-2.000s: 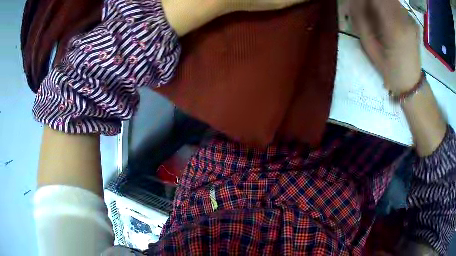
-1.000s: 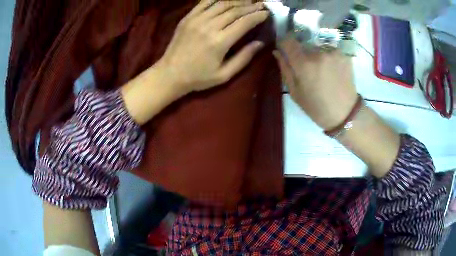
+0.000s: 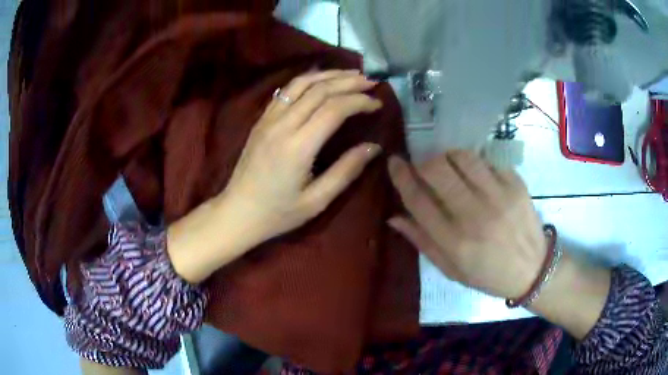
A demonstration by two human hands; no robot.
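The rust-brown garment piece (image 3: pixel 315 286) lies over the table's left part and hangs over its front edge. My left hand (image 3: pixel 293 154) lies on it with fingers spread and the thumb apart, a ring on one finger. My right hand (image 3: pixel 469 220) is at the garment's right edge, thumb and forefinger touching the fabric; whether they pinch it cannot be told. The cream sewing machine head (image 3: pixel 469 66) is just beyond both hands, slightly blurred. The needle area is partly hidden behind it.
A smartphone in a red case (image 3: pixel 595 128) lies right of the machine head. Red-handled shears (image 3: pixel 654 157) lie beside it, cut off by the right rim. The white table (image 3: pixel 476 300) has a seam line across it. Checked cloth (image 3: pixel 476 351) shows below.
The view has shifted, so machine, phone and hands appear lower. Earlier my right hand was off the fabric; then it came to the garment's right edge. My left hand stays on the fabric.
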